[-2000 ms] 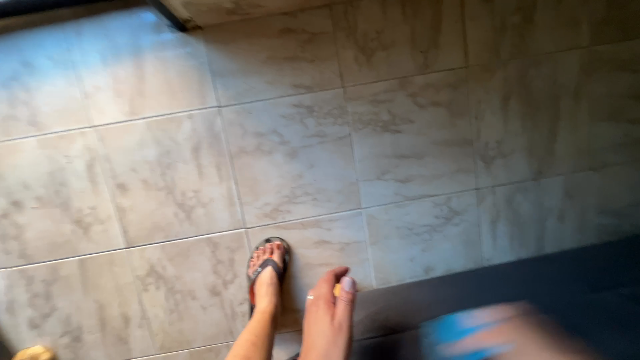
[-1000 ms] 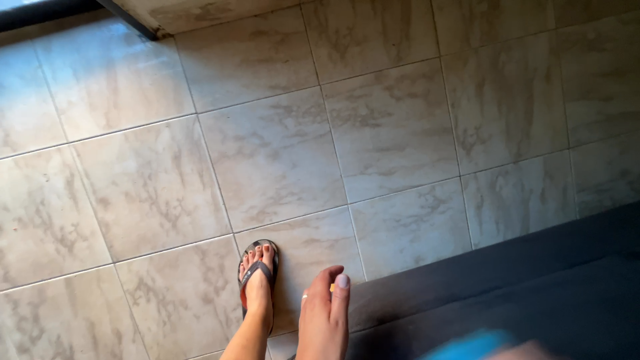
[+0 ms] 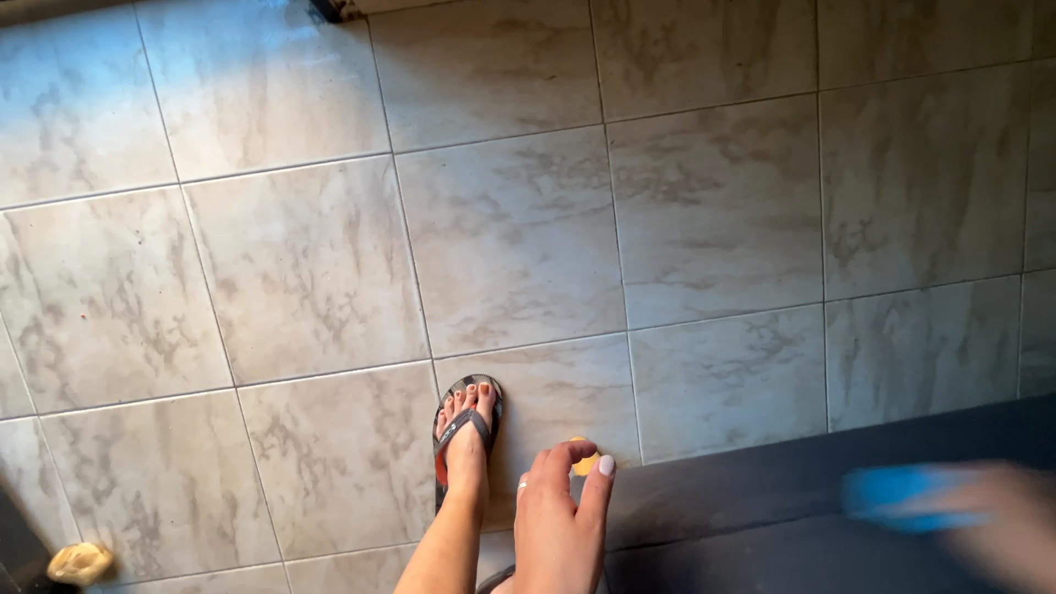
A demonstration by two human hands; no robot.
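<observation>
My left hand (image 3: 565, 516) hangs at the bottom centre, fingers curled, a ring on one finger. Just beyond its fingertips a small yellow object (image 3: 585, 456) shows, partly hidden; whether the hand touches it I cannot tell. At the lower right my right hand (image 3: 1002, 511) is blurred, with a bright blue object (image 3: 916, 497) in its fingers, too blurred to identify. That hand is over a dark upholstered surface (image 3: 726, 495).
A foot in a dark flip-flop (image 3: 469, 425) stands on the marbled tile floor (image 3: 511, 247), left of my left hand. A yellowish object (image 3: 80, 563) lies at the lower left. A dark furniture leg (image 3: 334, 8) meets the floor at the top.
My right hand and the blue object show farther right and more fully than one second ago. My left hand keeps much the same curled pose.
</observation>
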